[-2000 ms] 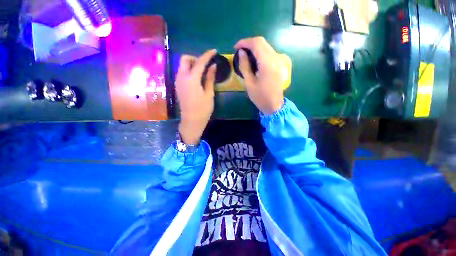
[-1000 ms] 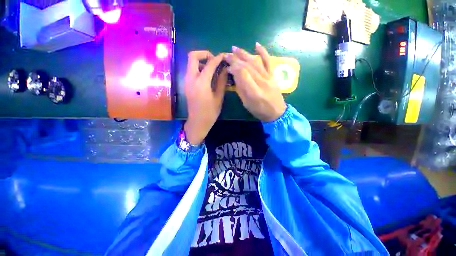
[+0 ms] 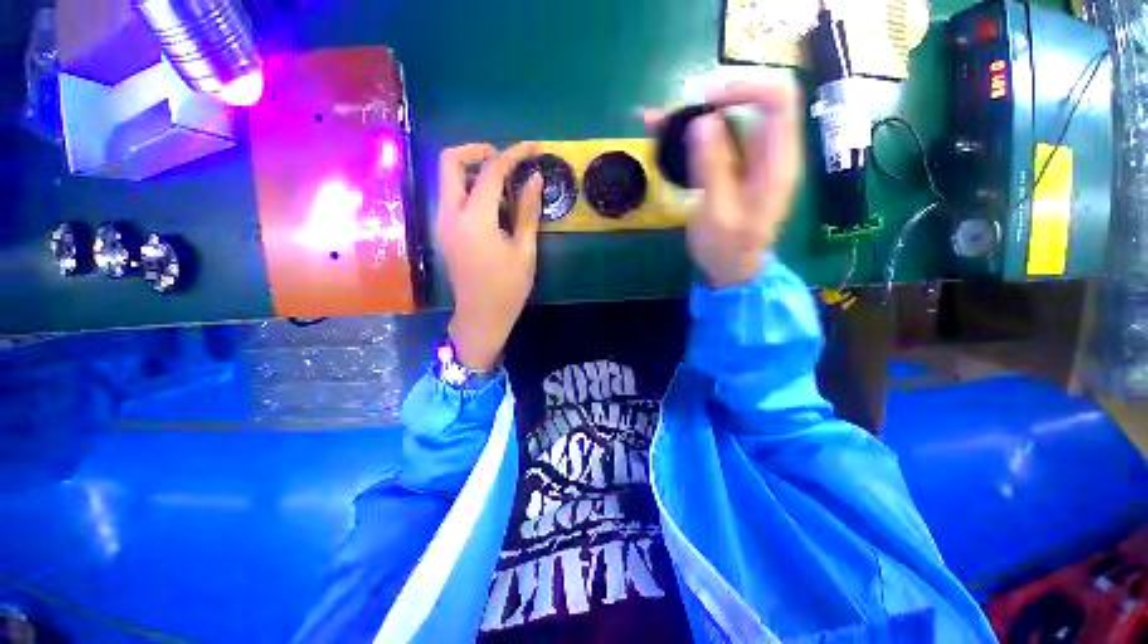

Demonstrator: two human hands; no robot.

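The yellow three-hole fixture (image 3: 588, 218) lies on the green bench mat in front of me. A round black part (image 3: 616, 185) sits in its middle hole. Another round black part (image 3: 551, 186) with a shiny rim is at the left end, and my left hand (image 3: 489, 233) has its fingers around its left side. My right hand (image 3: 740, 176) is blurred and holds a third round black part (image 3: 682, 145) in its fingers at the fixture's right end; whether it touches the fixture I cannot tell. The right hole is hidden by the hand and part.
The red-orange curing block (image 3: 334, 189) is at left under the glowing UV lamp (image 3: 208, 44). Three black-and-silver rounds (image 3: 113, 249) and a white box (image 3: 141, 120) are farther left. The glue syringe (image 3: 844, 126) points at a tan board (image 3: 765, 32); the controller (image 3: 1017, 138) is at right.
My right hand has moved right, from the fixture's middle to its right end, and now holds a black part. The middle black part is uncovered. My left hand stays at the left end.
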